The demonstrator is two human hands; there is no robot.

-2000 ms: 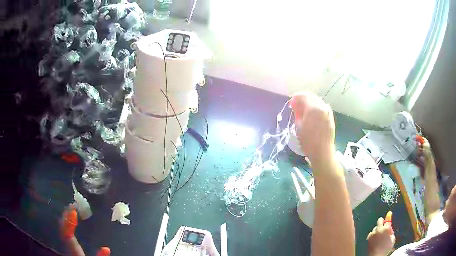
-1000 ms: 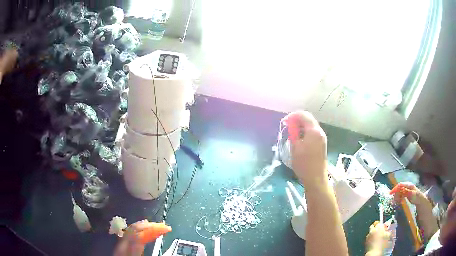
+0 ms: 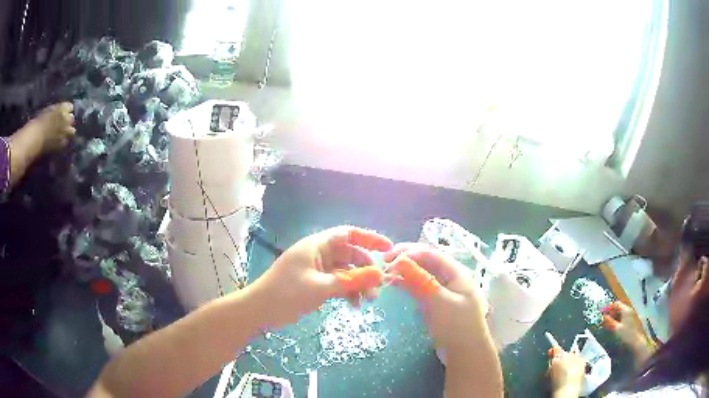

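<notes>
My left hand (image 3: 330, 268) and my right hand (image 3: 435, 284) meet above the middle of the table, with orange finger cots on the fingertips. Between the fingertips they hold a thin white ring or seal (image 3: 386, 272); its exact shape is blurred. A loose pile of white rings (image 3: 351, 333) lies on the table just below my hands. A white camera housing (image 3: 264, 386) with a dark window stands at the bottom edge, partly cut off, with its antennas upright.
A tall stack of white housings (image 3: 210, 179) stands at left, beside a heap of bagged parts (image 3: 117, 140). White housings (image 3: 517, 291) stand at right. A glue bottle (image 3: 111, 339) is lower left. Another person's hands (image 3: 571, 369) work at right; another hand (image 3: 53, 128) reaches in at left.
My right hand has lowered from the lifted strands, and my left hand has come up from the lower left to meet it. The strands have dropped to the pile. The view has shifted.
</notes>
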